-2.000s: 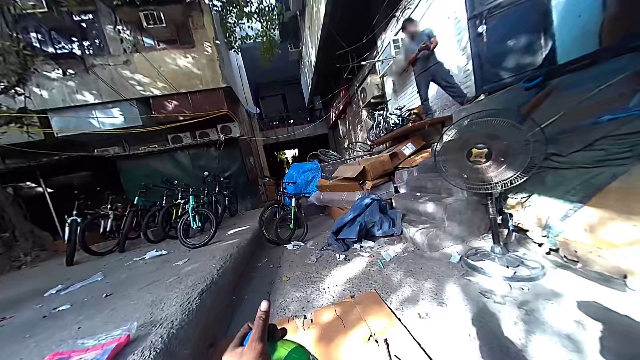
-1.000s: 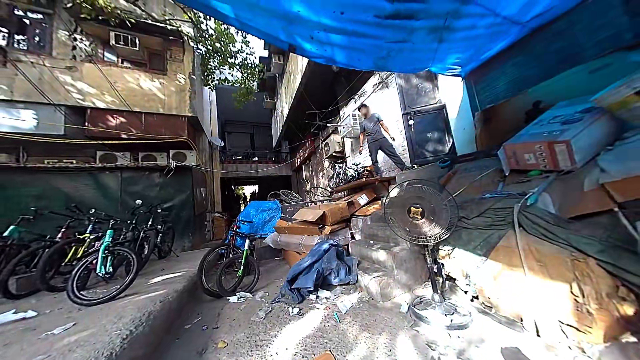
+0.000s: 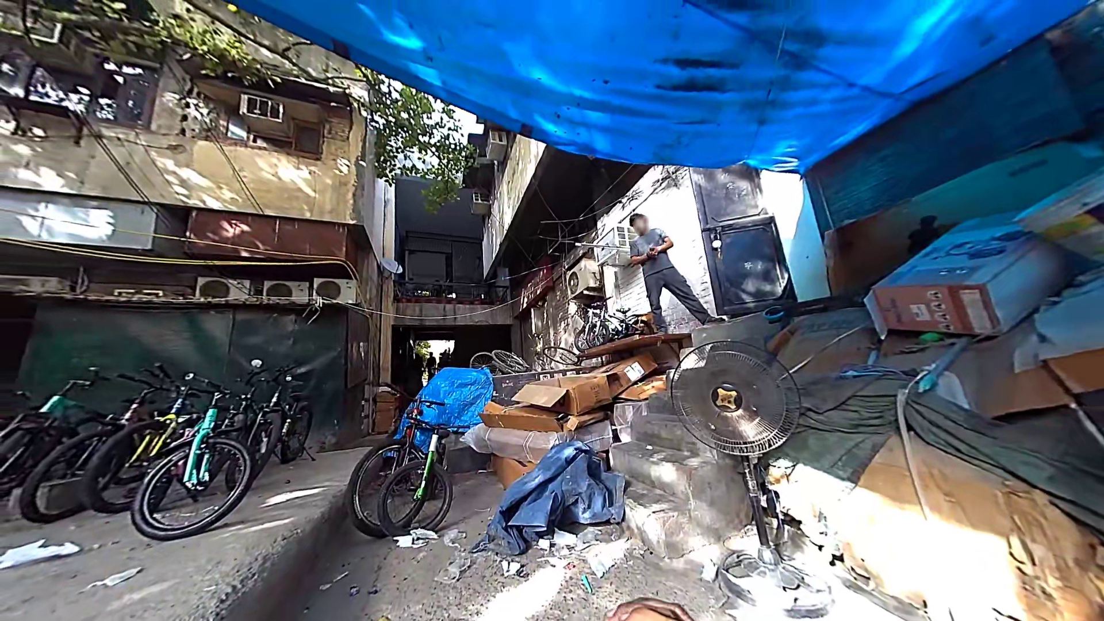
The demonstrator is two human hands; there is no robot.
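At the bottom edge, right of the middle, a small part of a hand [image 3: 649, 611] shows, most likely my right hand. Its fingers are cut off by the frame, so whether it holds anything is hidden. My left hand is out of view. Beyond the visible hand, scraps of paper and plastic [image 3: 606, 556] lie on the ground. Farther off is a crumpled dark blue sheet [image 3: 561, 492]. A black pedestal fan [image 3: 736, 398] stands upright to the right.
Parked bicycles [image 3: 197, 457] line the raised left pavement; another bicycle [image 3: 423, 483] stands beside its edge. Cardboard boxes [image 3: 573, 392] are piled near concrete steps [image 3: 681, 483]. A person [image 3: 660, 267] stands above them. A blue tarpaulin [image 3: 673, 78] hangs overhead; a large carton [image 3: 957, 285] sits right.
The view has tilted up. Two seconds ago a hand with a green and blue thing was seen beside flat cardboard at the bottom; that thing and cardboard are now out of view.
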